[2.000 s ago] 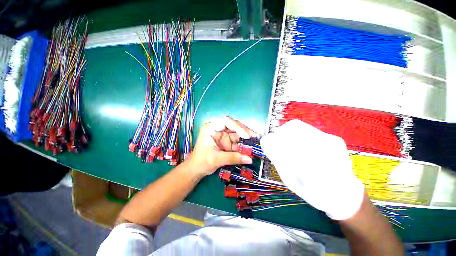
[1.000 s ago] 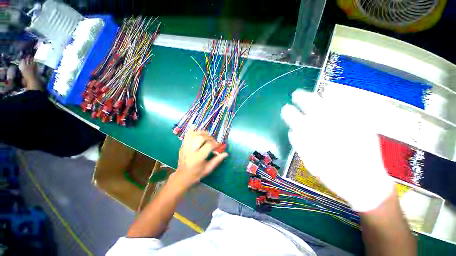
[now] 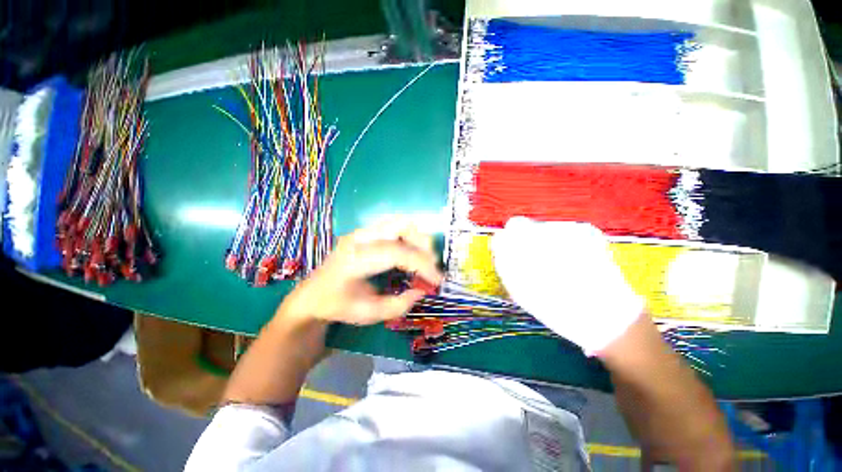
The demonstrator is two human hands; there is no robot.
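My bare left hand [image 3: 369,277] is at the near left corner of the wire tray [image 3: 796,309], with thumb and fingers closed around a red connector housing [image 3: 425,287]. Work-in-progress harnesses [image 3: 427,329] with red and dark housings lie just below and beside it, partly hidden. My gloved right hand [image 3: 568,281] is over the yellow wires [image 3: 646,277]. The glove is overexposed, so whether its fingertips hold a wire cannot be told. Red wires [image 3: 572,198], white wires [image 3: 572,120], blue wires [image 3: 586,53] and black wires [image 3: 766,207] lie in the tray.
Two harness bundles, one in the middle [image 3: 286,175] and one further left [image 3: 103,175], lie fanned on the green bench [image 3: 198,157]. A blue bin [image 3: 60,175] with white parts stands far left. A single pale wire [image 3: 369,124] curves left of the tray. A cardboard box [image 3: 175,359] is below the bench edge.
My left hand has moved from the middle harness bundle to the pile by the tray. My gloved hand has moved down to the yellow wires. The camera view has shifted.
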